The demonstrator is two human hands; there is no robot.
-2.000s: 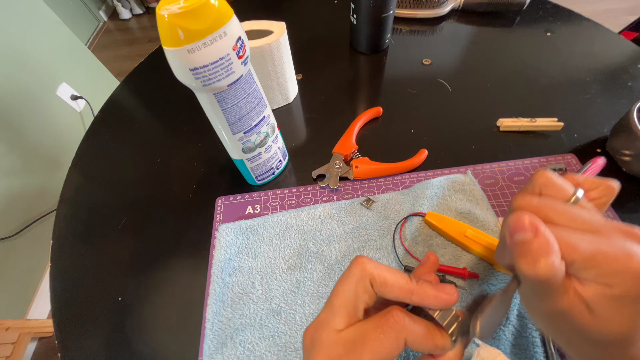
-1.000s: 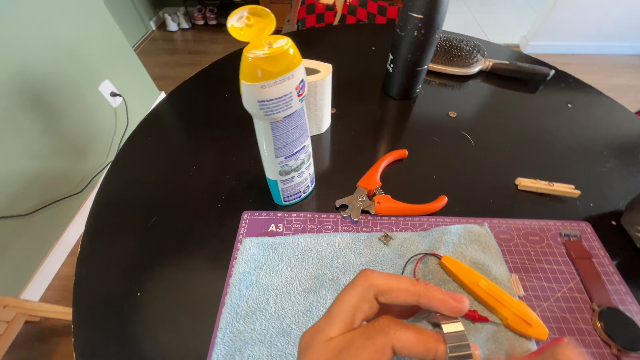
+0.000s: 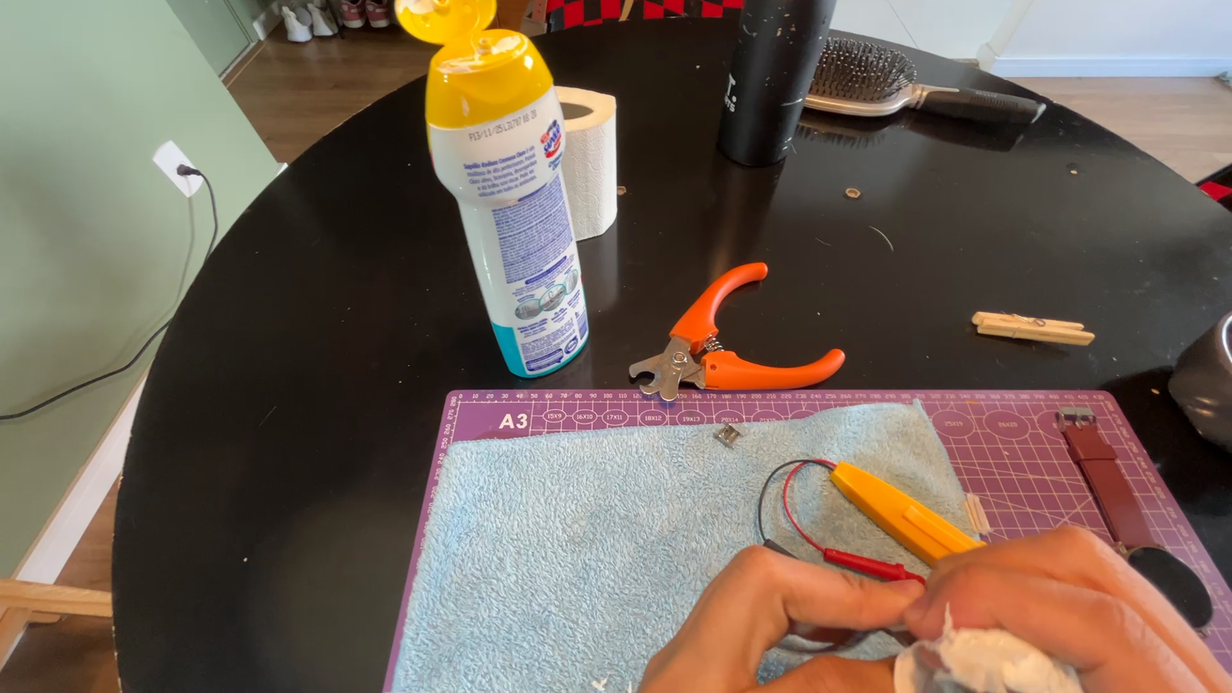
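Observation:
At the lower edge my left hand (image 3: 770,626) has its fingers closed around a metal piece, mostly hidden, with a thin grey edge visible. Against its fingertips is my right hand (image 3: 1078,602), gripping a crumpled white tissue or cloth (image 3: 991,664). A yellow tester pen (image 3: 905,515) with black and red leads and a red probe (image 3: 866,563) lies just beyond them on a light blue towel (image 3: 577,539). A small metal part (image 3: 729,435) rests near the towel's far edge. The purple cutting mat (image 3: 1020,462) is under the towel.
Beyond the mat lie orange-handled clippers (image 3: 679,361), with an open-capped cleaner bottle (image 3: 529,231), paper roll (image 3: 592,164), black bottle (image 3: 770,87) and hairbrush (image 3: 866,82) farther back. A clothespin (image 3: 1035,328), dark object (image 3: 1208,375) and watch (image 3: 1116,491) are right.
Two seconds ago my right hand held a pink-ended tool. It was mostly out of view a second ago and has come back up against my left hand with the white tissue or cloth.

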